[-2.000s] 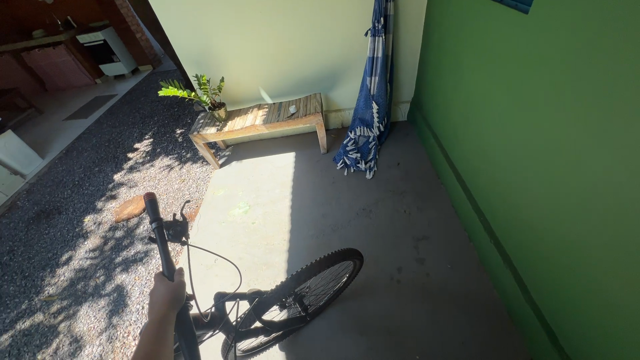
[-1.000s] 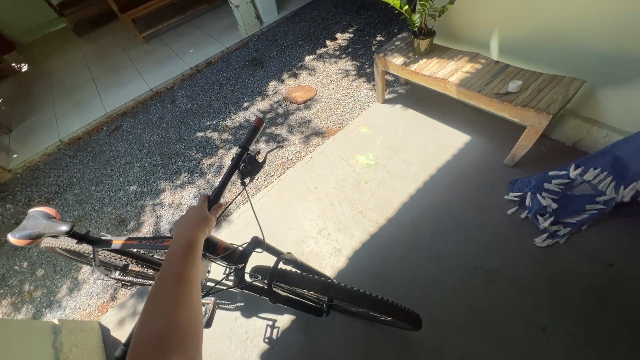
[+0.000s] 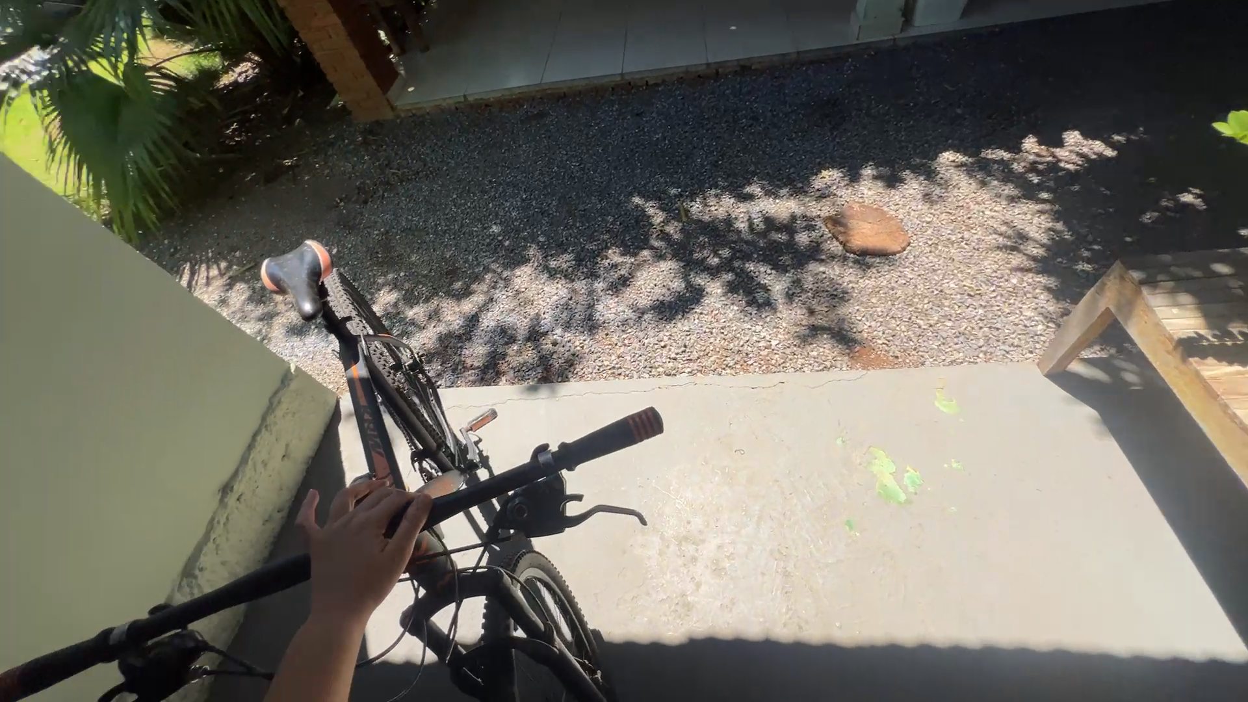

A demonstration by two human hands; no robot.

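Observation:
My left hand [image 3: 361,541] rests over the middle of the black handlebar [image 3: 487,487] of a bicycle, by the stem, with its fingers curled over the bar. One grip, with a brake lever [image 3: 604,512] below it, points up to the right; the other grip runs to the lower left. Beyond my hand are the frame [image 3: 370,419], the black and orange saddle [image 3: 299,276] and the partly hidden rear wheel. The front wheel [image 3: 556,604] stands below the bar at the bottom, cut off by the frame edge. My right hand is out of view.
A pale wall [image 3: 127,409] stands close on the left. Beyond the concrete floor [image 3: 741,507] lies gravel [image 3: 585,292] with a flat brown stone [image 3: 870,229]. A wooden bench [image 3: 1170,341] is at the right, a brick pillar [image 3: 341,58] and palm leaves [image 3: 127,127] at the upper left.
The view has swung far left. The bicycle has turned, its saddle now beyond the handlebar. My left hand has shifted from near the upright grip to the middle of the bar.

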